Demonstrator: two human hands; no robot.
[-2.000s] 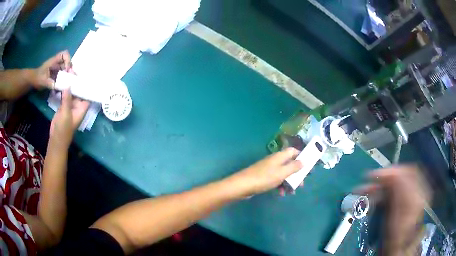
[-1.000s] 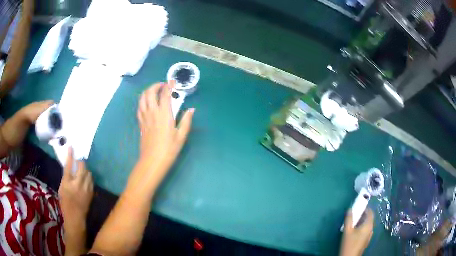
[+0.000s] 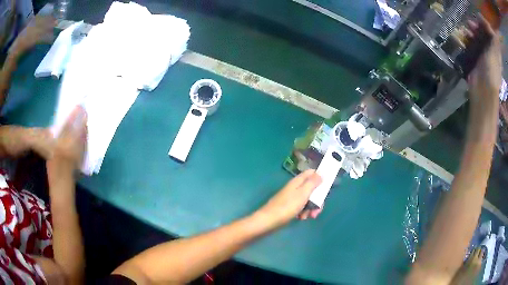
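My left hand is closed around the handle of a white hair dryer. Its round head sits at the press fixture, under the white-padded ram tip, with crumpled white cloth beside it. The green and grey hand press stands behind. My right arm reaches up along the right side; my right hand is at the upper right by the top of the press, dark and blurred, its fingers unclear. A second dryer lies on the mat, dark ringed centre up.
At left, a neighbour's blurred hands are at a flat stack of white sleeves, with a fluffy white bundle behind. A clear plastic bag lies at right, partly behind my right arm. White parts show at the lower right edge.
My left hand has left the dryer on the mat and now holds another at the press. My right hand has gone from the dryer at lower right up to the press top.
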